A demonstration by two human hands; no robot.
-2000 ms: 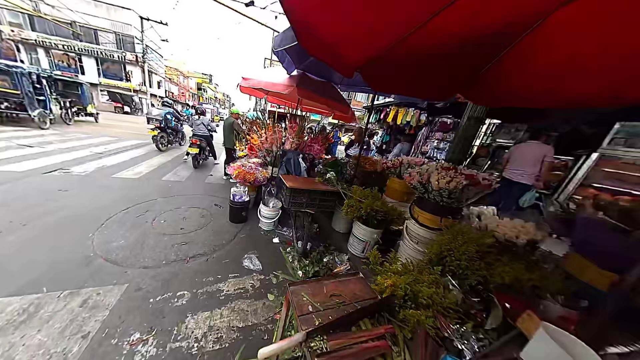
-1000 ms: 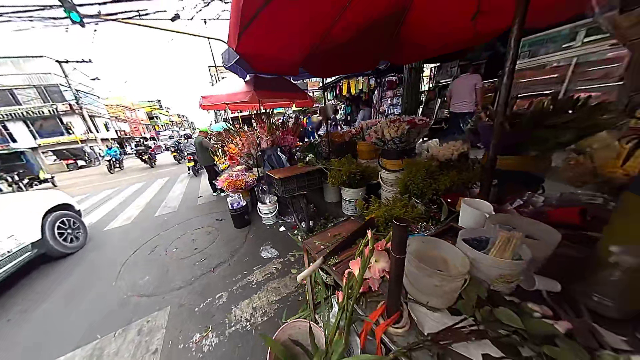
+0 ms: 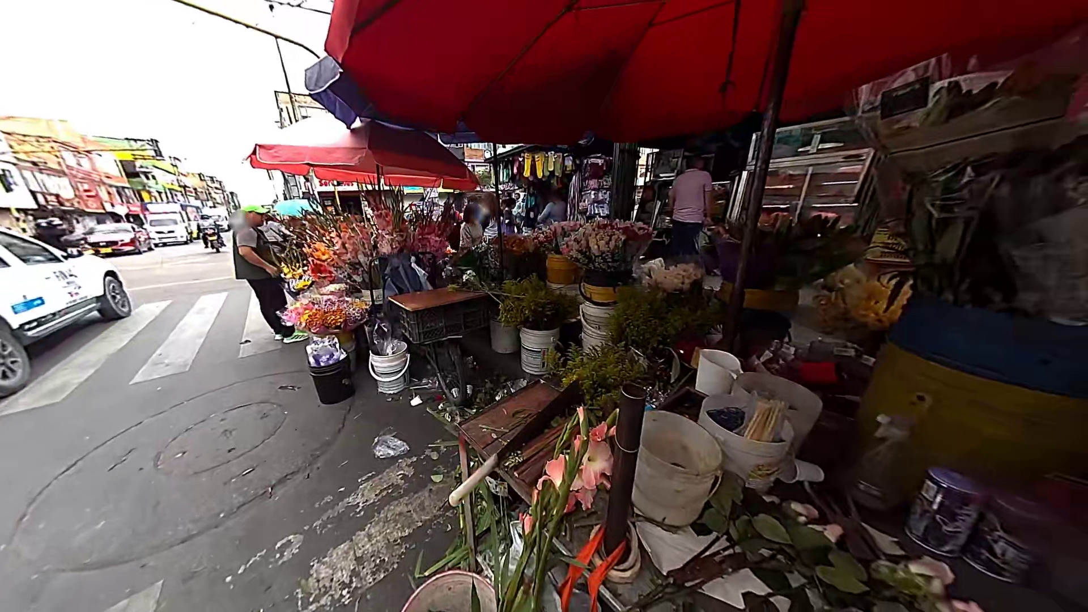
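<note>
Neither of my hands shows in the head view. Pink gladiolus stems (image 3: 585,467) stand at the lower middle, over the rim of a bucket (image 3: 450,592). Beside them rises a dark metal pole (image 3: 626,459) with orange ribbon (image 3: 586,565) tied low on it. A whitish plastic bucket (image 3: 676,467) stands right of the pole, and another bucket (image 3: 748,438) holds a bundle of thin wooden sticks (image 3: 766,420). Behind the gladioli lies a worn wooden board (image 3: 510,416), with a pale handle (image 3: 473,480) at its near end. Cut leaves (image 3: 772,529) and paper litter the lower right.
A red umbrella (image 3: 544,76) spreads overhead on a dark pole (image 3: 762,178). Buckets of flowers (image 3: 605,246) and a crate (image 3: 442,319) fill the middle. A person in a green cap (image 3: 253,255) stands at the crosswalk (image 3: 183,336). A white car (image 3: 51,297) is at left.
The view has shifted closer to the stall, and the gladioli and near pole, unseen two seconds ago, are in sight. The white car shows farther up the left side than one second ago.
</note>
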